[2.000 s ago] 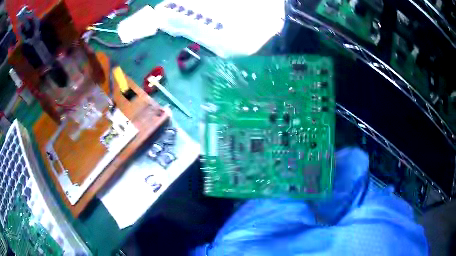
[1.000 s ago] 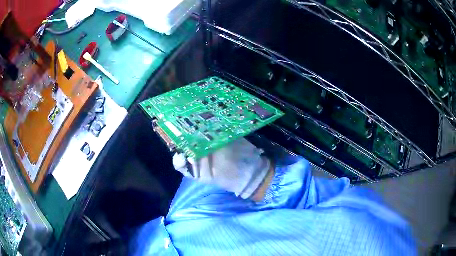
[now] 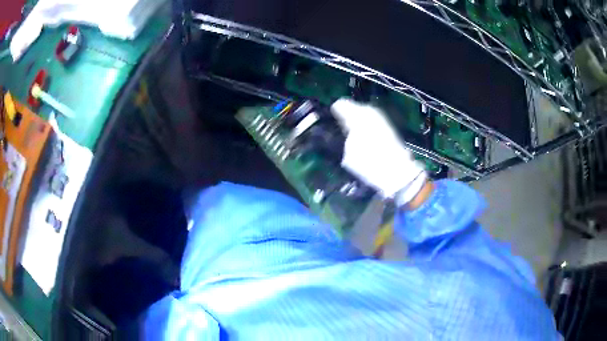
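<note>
A green circuit board with large dark and pale parts is tilted in front of my body, in front of the wire rack. It is blurred. My right hand, in a white glove, is at the board's right edge and appears to grip it; the fingertips are hard to make out. A blurred pale patch with a yellow streak lies below the board's lower end; I cannot tell what it is. No left hand can be made out.
Wire shelving with green boards stands behind the board. At left, the green mat bears an orange fixture base, white paper with small dark pieces, two red-rimmed pots, a pale stick and a white tray.
The view has turned right, so the bench has shifted left. The board is now steeply tilted with its tall parts showing. My right hand has moved up and right, from beneath the board to its right edge.
</note>
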